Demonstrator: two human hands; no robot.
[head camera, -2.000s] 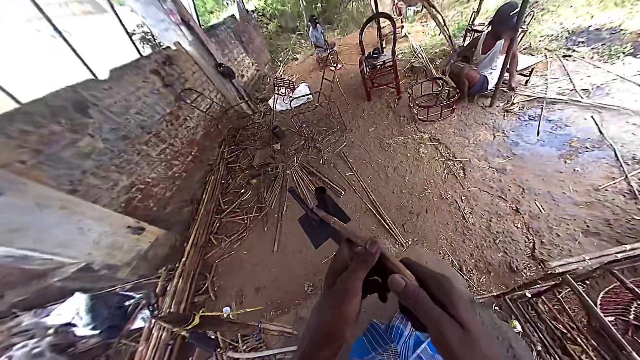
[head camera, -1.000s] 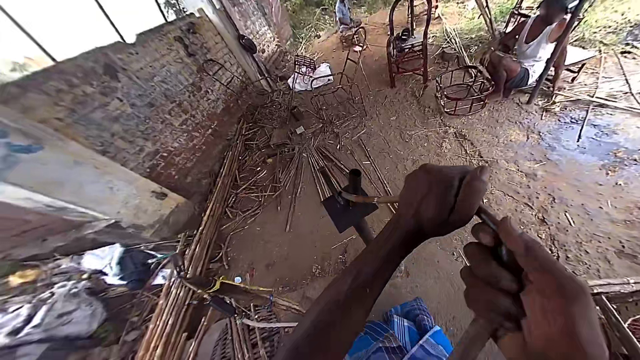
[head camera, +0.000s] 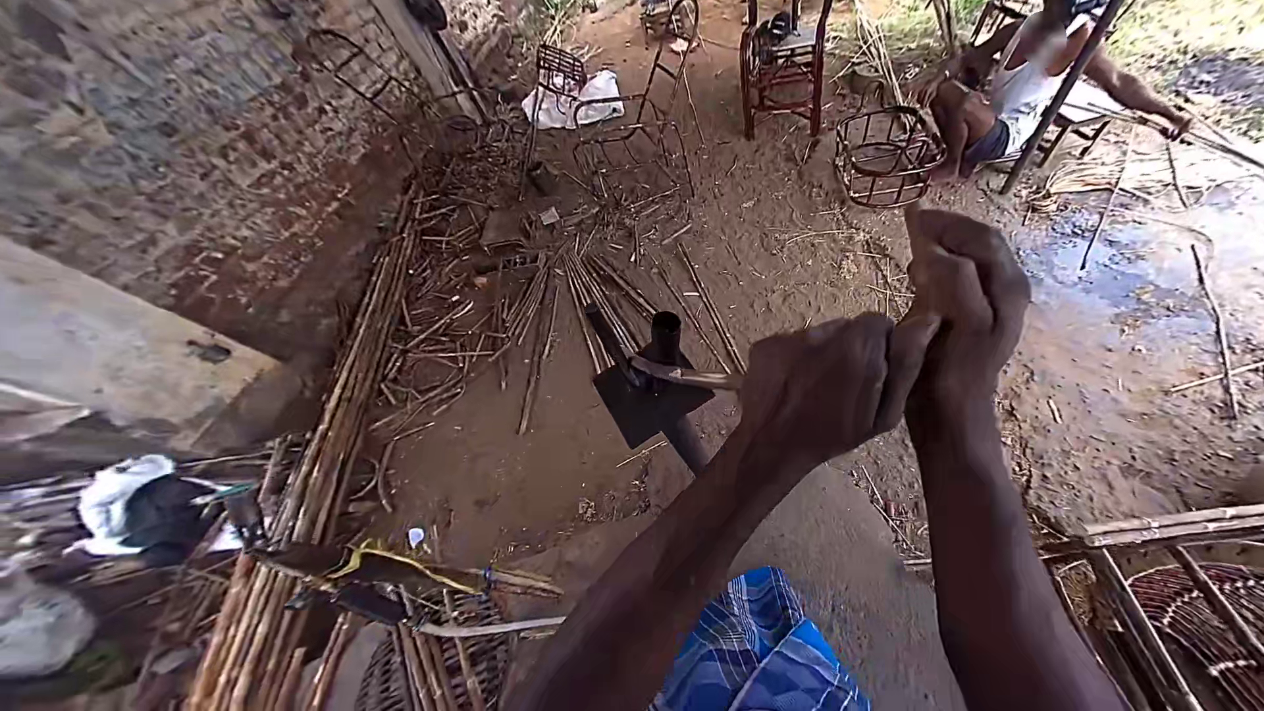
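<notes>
A thin cane rod (head camera: 691, 376) runs from a dark metal fixture (head camera: 652, 397), with a square plate and short upright pipes, into my left hand (head camera: 815, 380). My left hand is closed around it beside the plate. Just right of it and higher, my right hand (head camera: 958, 296) is closed with its thumb side near my left hand; a short pale brown end shows above its fist. The part of the rod between the hands is hidden by the fingers. The fixture stands on a slanted dark post over the dirt ground.
Long cane poles (head camera: 346, 395) lie along the left wall, with cut sticks (head camera: 602, 296) scattered beyond the fixture. A cane chair (head camera: 785, 74) and round frame (head camera: 889, 158) stand ahead. A person (head camera: 1027, 79) sits at the upper right. A barred cane frame (head camera: 1136, 602) is at lower right.
My right hand has moved up from low at the right to above my left hand. My left hand has moved lower, nearer the fixture. The view has shifted somewhat.
</notes>
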